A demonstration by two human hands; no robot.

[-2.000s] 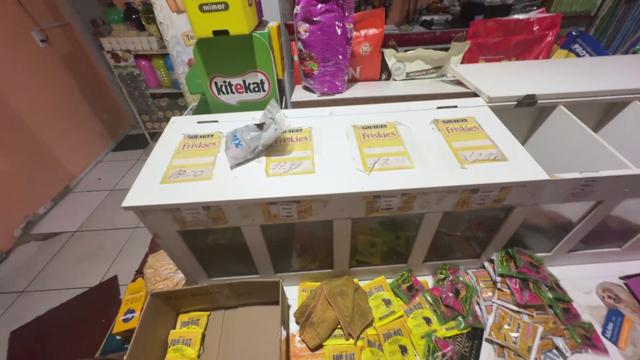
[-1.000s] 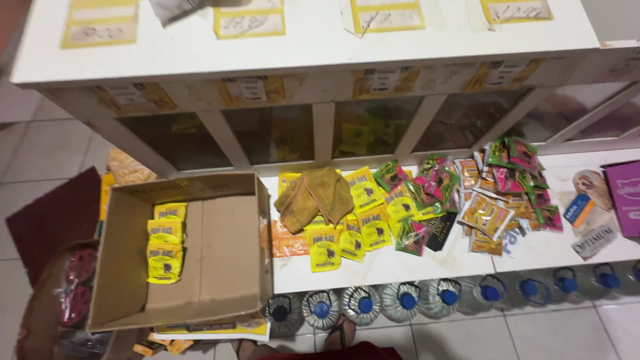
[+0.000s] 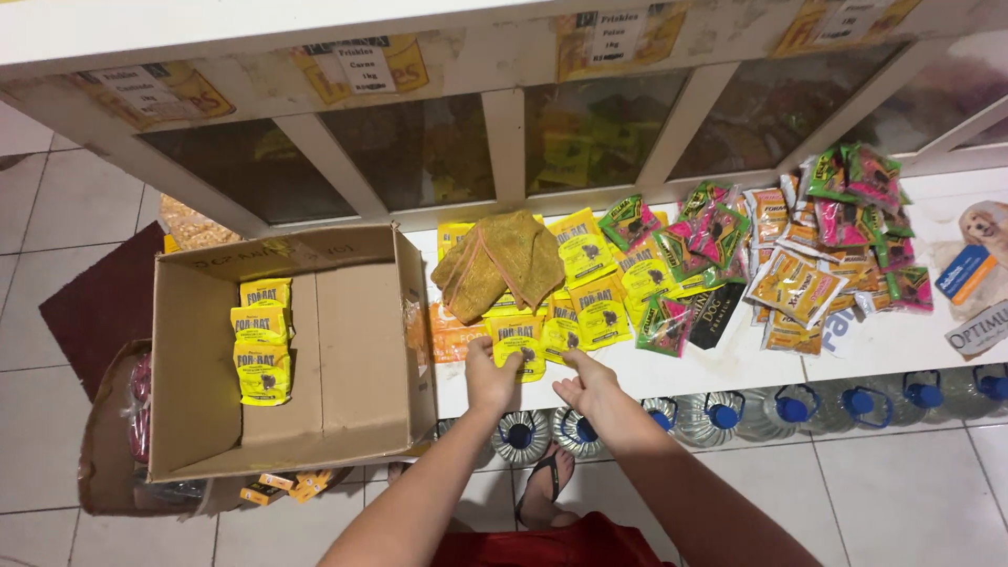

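My left hand (image 3: 492, 376) has its thumb on the lower corner of a yellow For Rat packet (image 3: 518, 342) on the white shelf; the fingers beneath are partly hidden. My right hand (image 3: 589, 383) touches the bottom edge of another yellow packet (image 3: 562, 335), its fingers apart and the palm holding nothing. More yellow packets (image 3: 600, 311) lie behind, some under a folded olive cloth (image 3: 504, 264). To the left, a cardboard box (image 3: 362, 354) contains several yellow packets (image 3: 262, 370) in an overlapping column.
Green and pink packets (image 3: 717, 232) and orange-white packets (image 3: 797, 283) lie in piles to the right. Large water bottles with blue caps (image 3: 723, 417) stand below the shelf's front edge. A white counter with windows (image 3: 504, 150) rises behind. Small orange boxes (image 3: 287, 486) lie near the cardboard box.
Both my hands have come into view over the shelf and reached the yellow packets. The view has tilted down from the countertop.
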